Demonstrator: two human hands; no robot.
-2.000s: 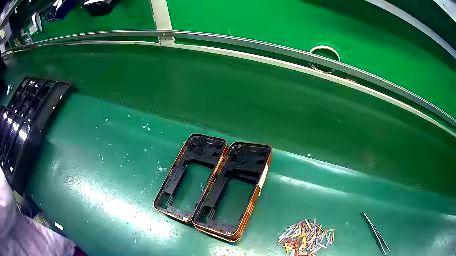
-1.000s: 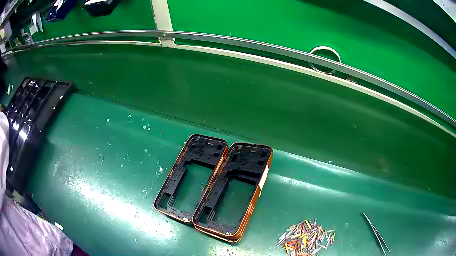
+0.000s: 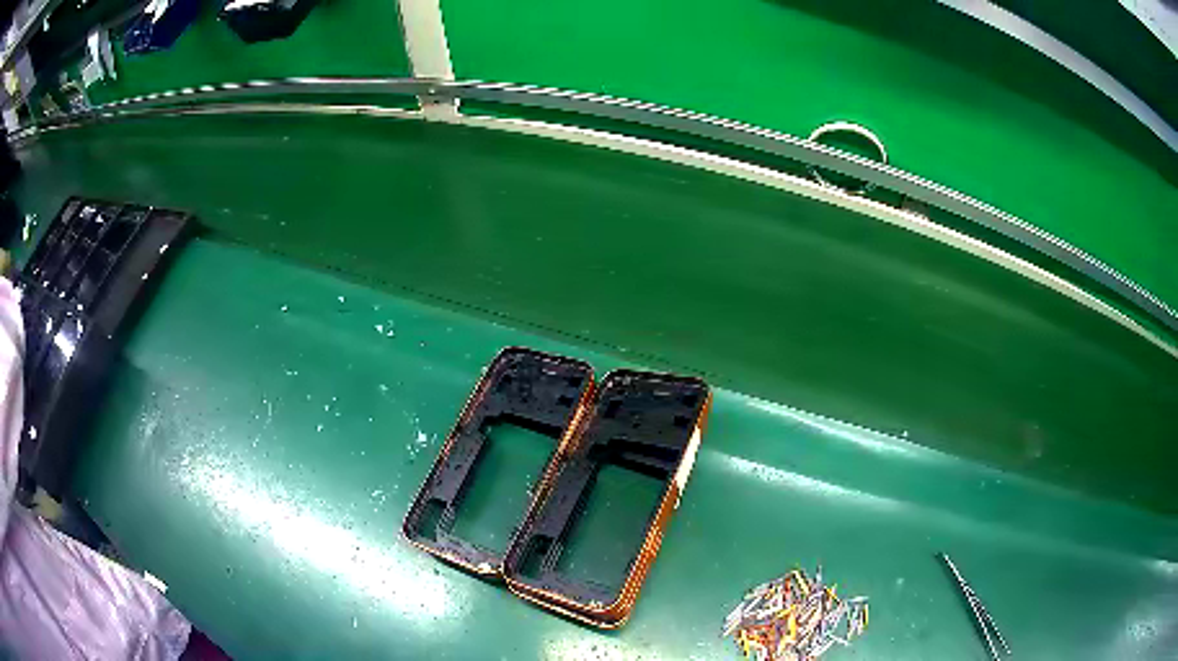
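Two side-by-side stacks of phone frames lie on the green bench in front of me, the left stack (image 3: 461, 470) touching the right stack (image 3: 668, 506). They are black inside with orange-copper edges and a rectangular opening. The right stack looks taller and has a pale strip on its right side. A loose pile of thin orange, white and grey parts (image 3: 796, 617) lies to the right, near the bottom edge. Silver tweezers (image 3: 971, 604) lie alone further right. Neither of my hands is in the picture.
Black phone trays (image 3: 114, 265) with rectangular pockets stand at the far left. A neighbour's pale pink sleeve (image 3: 71, 594) is beside them at the left edge. A metal rail (image 3: 620, 119) runs along the back below a green panel. Small white specks lie on the green bench (image 3: 278, 426).
The neighbour's sleeve at the left edge has shifted and changed shape. The whole view has moved very slightly. The frames, loose parts and tweezers have not moved on the bench.
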